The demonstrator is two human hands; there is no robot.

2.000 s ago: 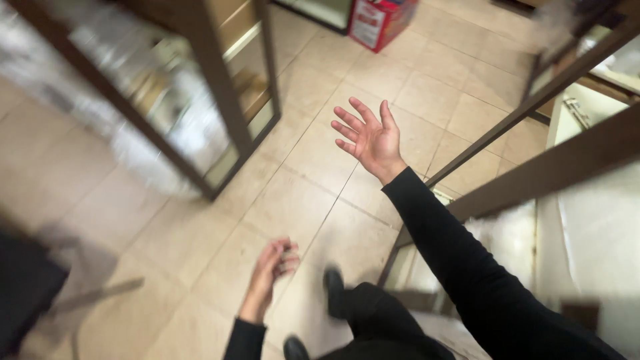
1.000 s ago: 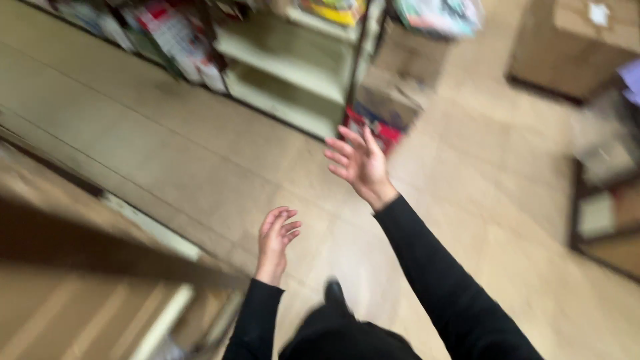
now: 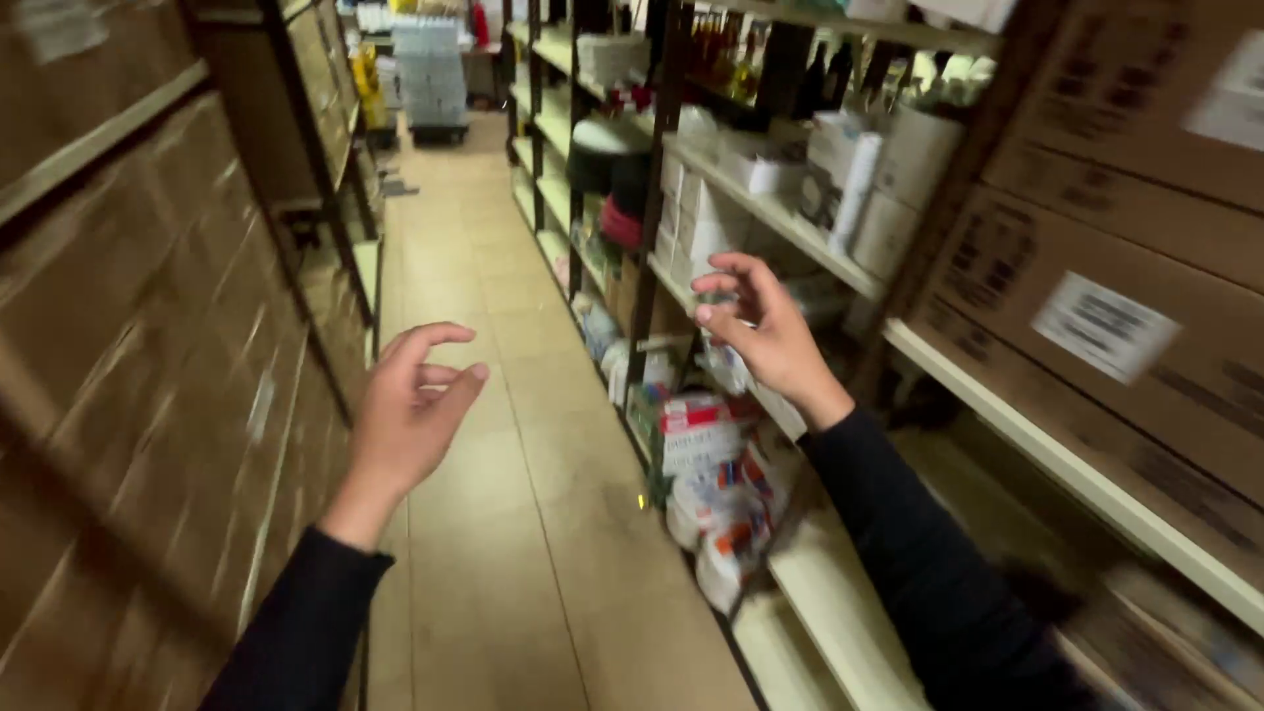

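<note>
My left hand (image 3: 410, 415) is raised over the left side of the aisle with fingers curled and apart, holding nothing. On its left stands a stack of cardboard cartons (image 3: 128, 326). My right hand (image 3: 765, 336) is up in front of the right-hand shelving, its fingers bent and spread, with nothing in them. Behind and below it, a box with a red and white face (image 3: 701, 430) and several white and orange plastic packs (image 3: 731, 523) sit low on the rack. Both sleeves are black.
A tiled aisle floor (image 3: 494, 415) runs ahead between the racks. Large brown cartons (image 3: 1106, 296) fill the near right shelf, whose pale edge (image 3: 1076, 464) juts beside my right arm. Farther off are a dark round stool-like object (image 3: 607, 153) and a grey stack on a wheeled base (image 3: 430, 79).
The view has swung from the floor and shelf bases to look along an aisle between racks. My fingers, more extended before on the right hand, are now more curled. Both hands remain without any object.
</note>
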